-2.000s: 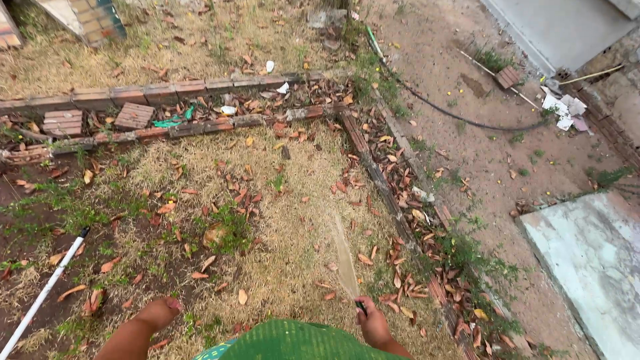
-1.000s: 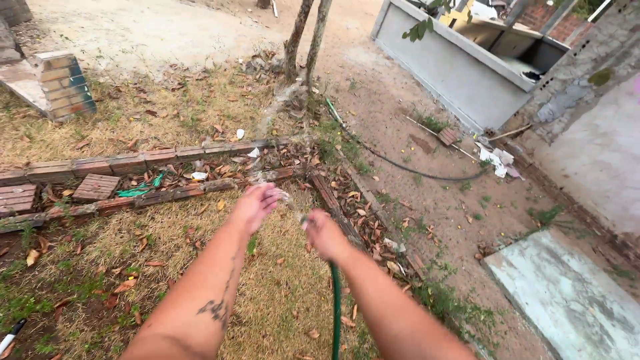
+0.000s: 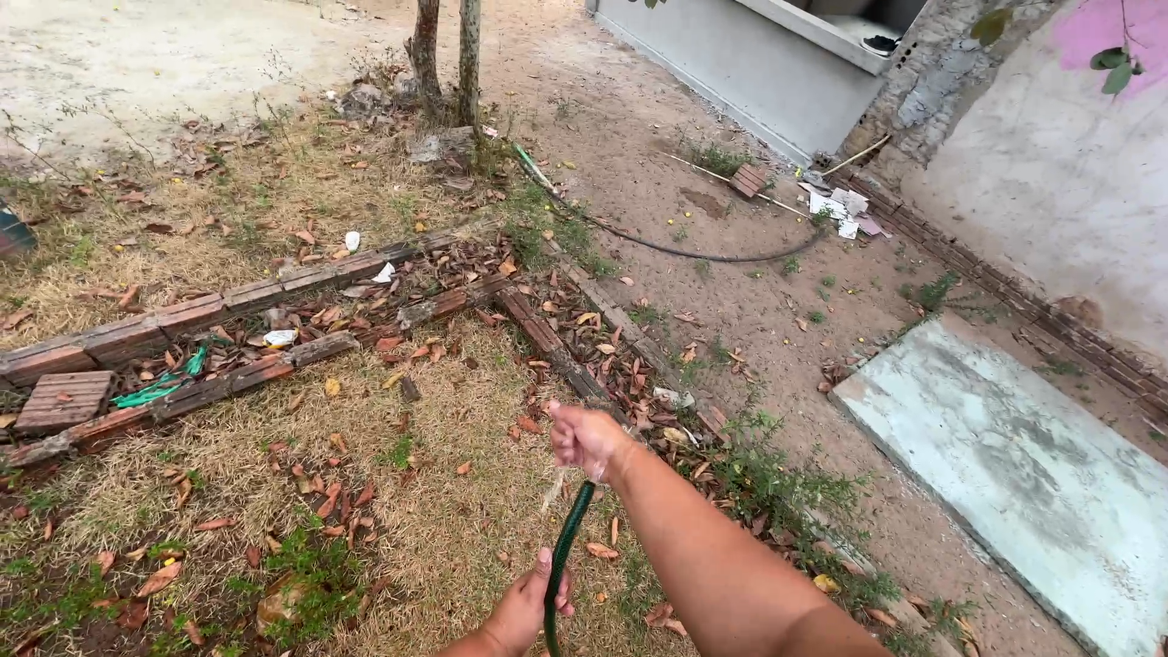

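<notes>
A green garden hose [image 3: 568,538] rises from the bottom edge, its upper end at my right hand [image 3: 584,438]. Water splashes at that end, around the palm and wrist, and falls toward the dry grass. The right fingers are curled; whether they grip anything is not clear. Lower down, my left hand [image 3: 534,598] is closed around the hose, with the thumb along it.
Low brick edging [image 3: 219,310] full of dry leaves meets a second row [image 3: 566,356] at a corner. A dark hose [image 3: 693,254] lies on the dirt. Two thin tree trunks [image 3: 469,64] stand ahead. A concrete slab [image 3: 1013,474] lies at right, near a wall [image 3: 1068,182].
One second ago both arms reached forward with the hands near each other; now my left hand is lower, around the hose. Two seconds ago my right hand held the spraying hose end.
</notes>
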